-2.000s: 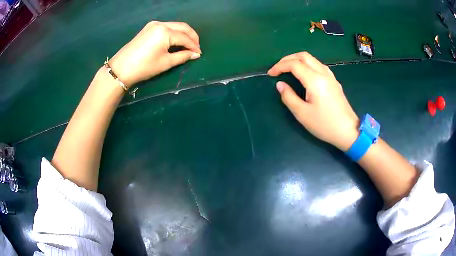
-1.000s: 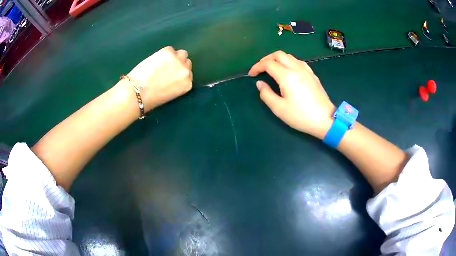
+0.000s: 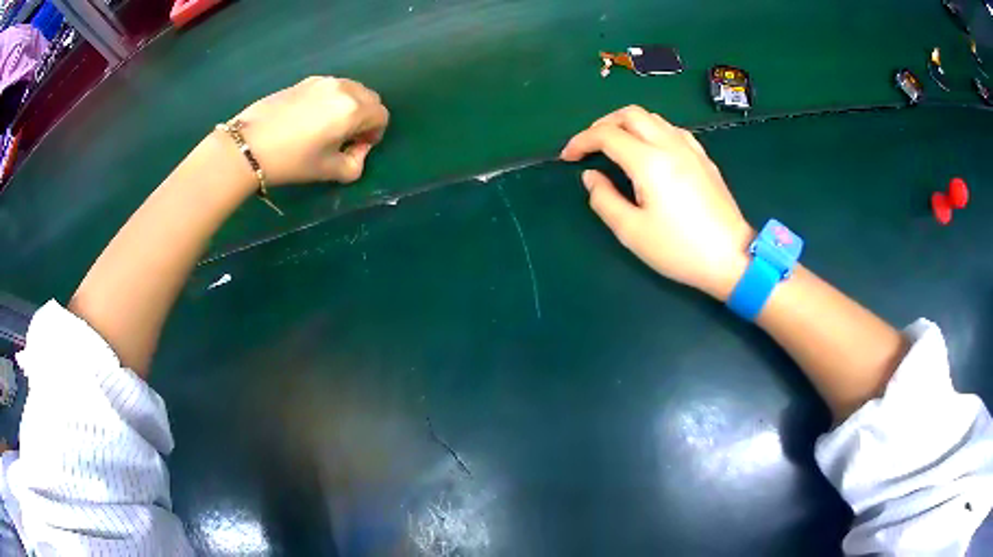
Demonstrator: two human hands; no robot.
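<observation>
A display module (image 3: pixel 658 60) lies flat on the green mat at the upper right, its orange-gold tail pointing left. A black watch housing (image 3: pixel 731 88) with yellow and white patches inside lies to its right. My right hand (image 3: pixel 670 207) rests on the mat below them, index finger at the seam, thumb and fingers apart, nothing seen in it. My left hand (image 3: pixel 314 133) is curled above the mat at the upper left. Its palm and some fingertips are hidden, and no object shows in it.
Two red round pieces (image 3: pixel 949 201) sit at the right. More small parts (image 3: pixel 908 85) lie near the upper right edge. The mat seam (image 3: pixel 485 177) runs across. A white fleck (image 3: pixel 220 281) lies below my left wrist. A metal upright (image 3: pixel 96 31) and red tray edge (image 3: pixel 193 10) show upper left.
My left hand has moved left from the seam's middle, after showing a pinch two seconds ago and a fist one second ago. My right hand keeps its pose. The view has shifted slightly.
</observation>
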